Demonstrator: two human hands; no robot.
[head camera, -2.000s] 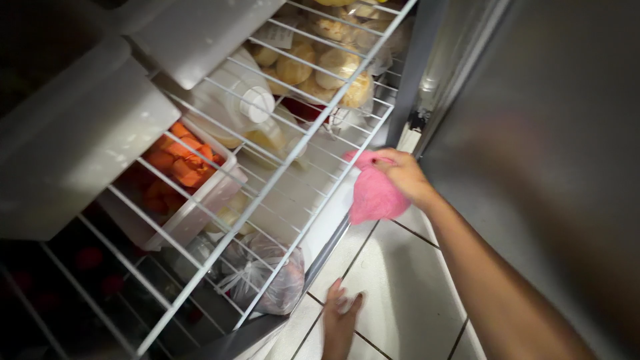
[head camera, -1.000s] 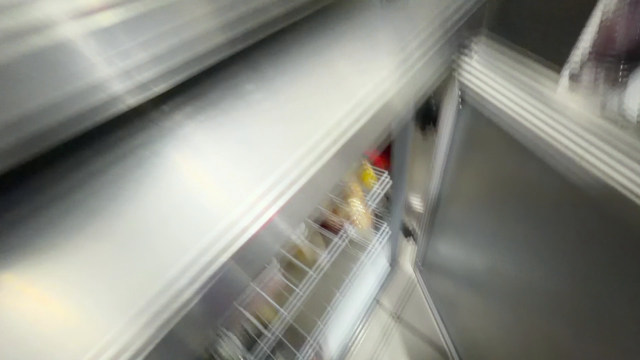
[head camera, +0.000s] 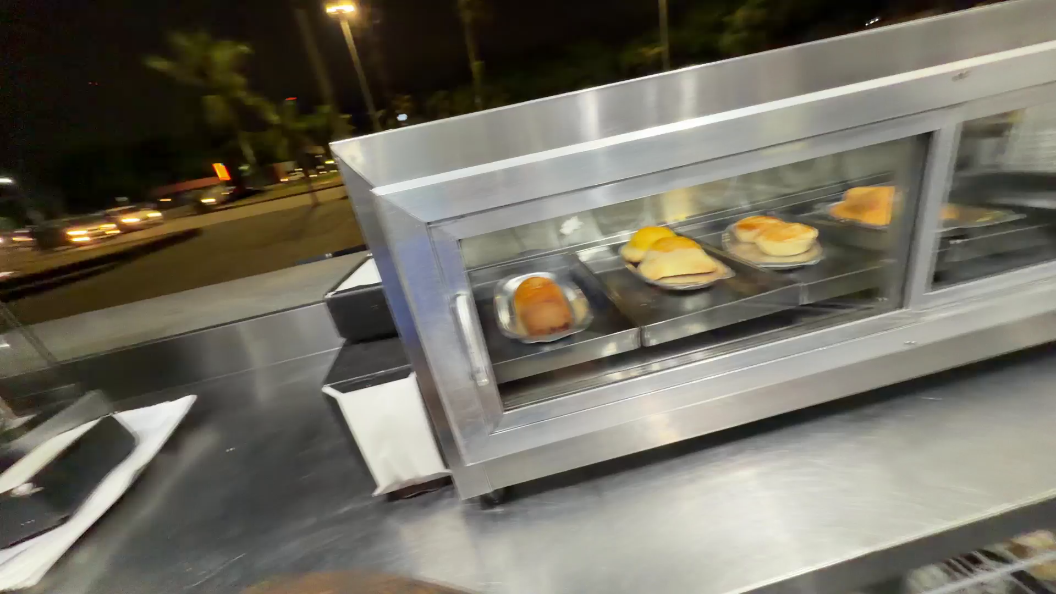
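Note:
Neither of my hands shows clearly. A blurred brown shape (head camera: 355, 584) juts in at the bottom edge; I cannot tell what it is. Above it stands a stainless-steel food display case (head camera: 660, 445) with glass sliding doors and a metal handle (head camera: 472, 338). Behind the glass, a browned bread roll or pastry (head camera: 541, 305) lies on a small metal plate. Further right are plates with pale and yellow baked pieces (head camera: 676, 260), two round ones (head camera: 777, 237) and a golden piece (head camera: 864, 205). The pink cloth is out of view.
A napkin dispenser with white paper napkins (head camera: 396, 429) stands against the case's left side. On the steel counter (head camera: 264, 478), a dark object (head camera: 70, 478) lies on white paper at far left. Wire shelving (head camera: 990, 569) shows at the lower right. Beyond are a road and lit vehicles.
The view has swung up from the fridge to the countertop. Two seconds ago my right hand held a pink cloth by the wire shelves and my left hand was below it; neither is clearly visible now.

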